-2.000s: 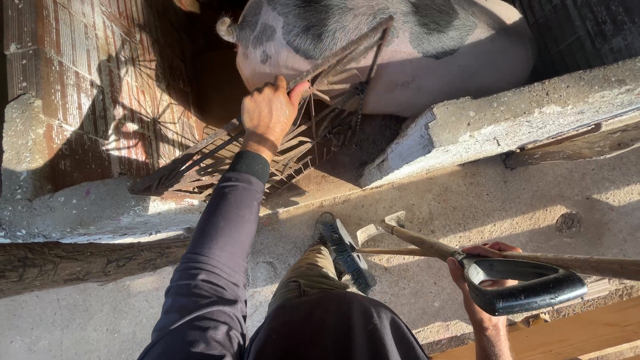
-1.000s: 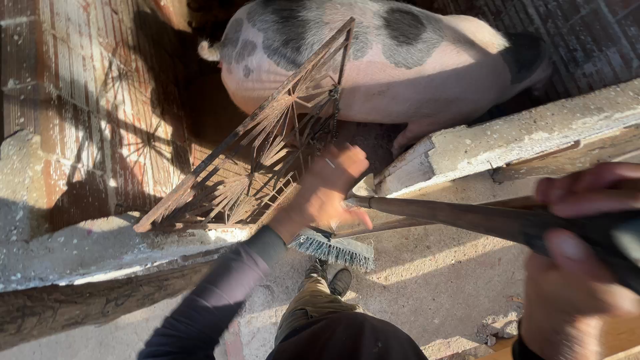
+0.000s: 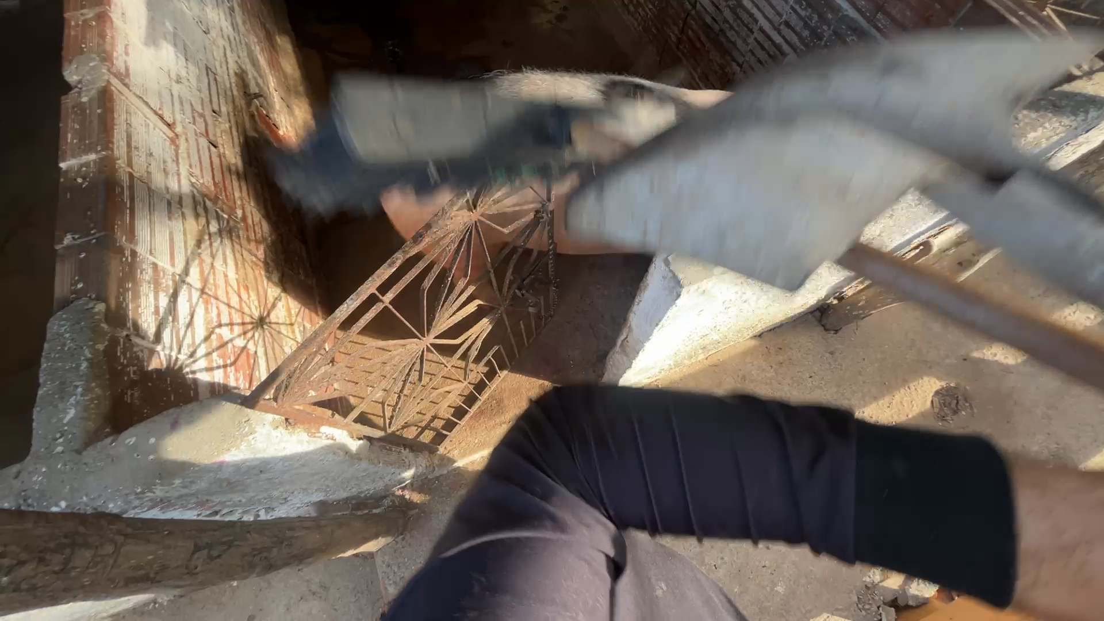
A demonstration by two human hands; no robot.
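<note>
My left arm, in a dark sleeve, bends across the front to the right. Its bare wrist meets the right edge, and my left hand lies beyond the view. My right hand is out of view too. A blurred grey metal shovel blade is raised at the upper right, with a wooden handle below it. Left of the blade is a blurred broom head with dark bristles. What holds the tools is hidden. Behind them a pig is partly covered. A rusty metal gate stands slanted in the wall opening.
A worn brick wall rises at the left. Low whitewashed walls flank the gate opening. A wooden log lies along the lower left, and concrete floor shows at the right.
My left hand has gone from beside the gate out past the right edge. My right hand has left the view. The broom head has risen from the floor, and a shovel blade has come into view.
</note>
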